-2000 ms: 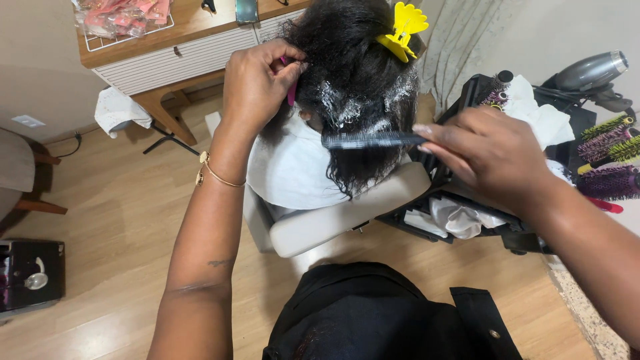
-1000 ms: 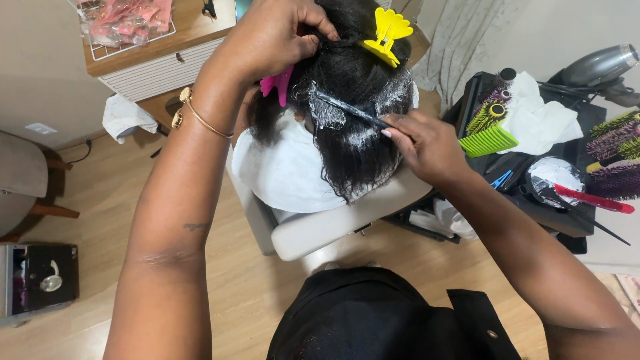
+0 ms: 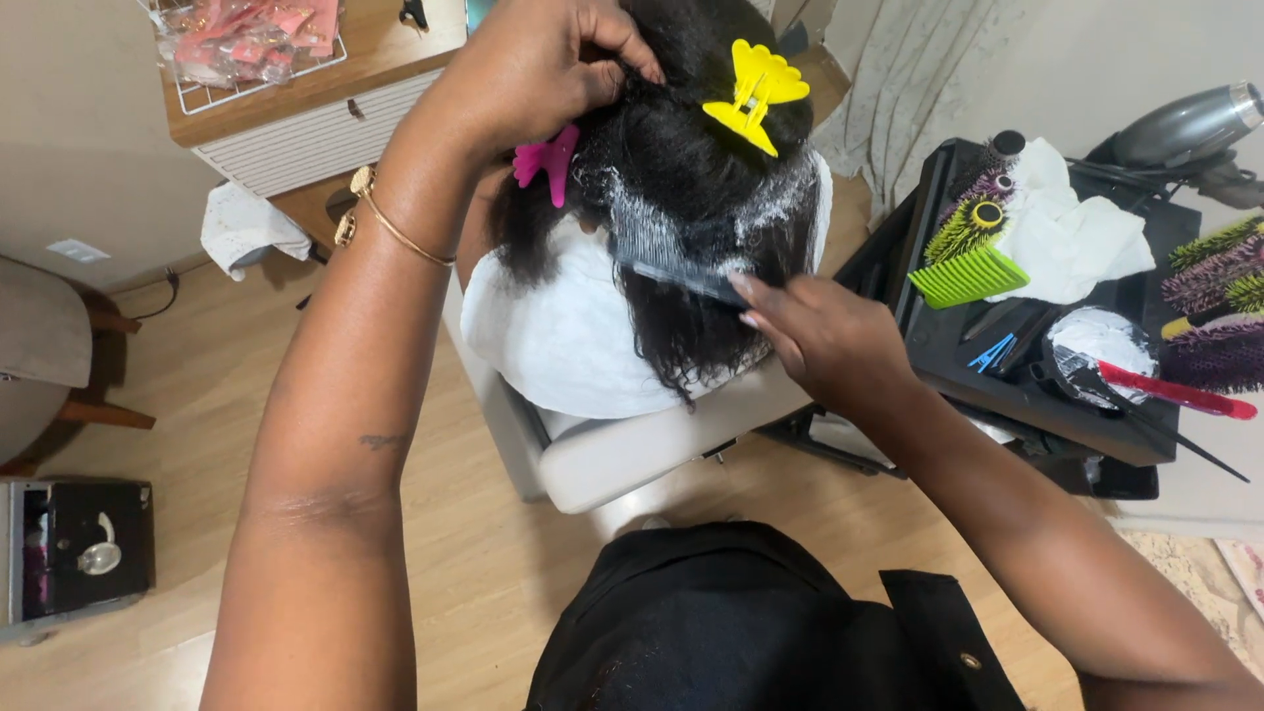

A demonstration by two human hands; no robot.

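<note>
A seated person's dark hair (image 3: pixel 671 158) bears streaks of white cream. My left hand (image 3: pixel 563 69) pinches a lock of it near the crown. In my right hand (image 3: pixel 829 331) is a dark comb (image 3: pixel 681 276), its teeth in the creamed hair at the back of the head. A yellow claw clip (image 3: pixel 755 97) grips the hair at the upper right, and a magenta claw clip (image 3: pixel 549 166) sits at the left, below my left hand. A white cape (image 3: pixel 553 336) covers the person's shoulders.
On the black trolley (image 3: pixel 1086 425) at the right are a bowl of white cream (image 3: pixel 1101 346), a red-handled brush (image 3: pixel 1175 390), a green comb (image 3: pixel 973 275), round brushes (image 3: pixel 973 222) and white cloth (image 3: pixel 1062 227). A hair dryer (image 3: pixel 1180 123) lies behind. The chair back (image 3: pixel 632 459) stands before me.
The comb in my right hand has moved down through the hair since one second ago and lies lower on the head. My left hand stays near the crown.
</note>
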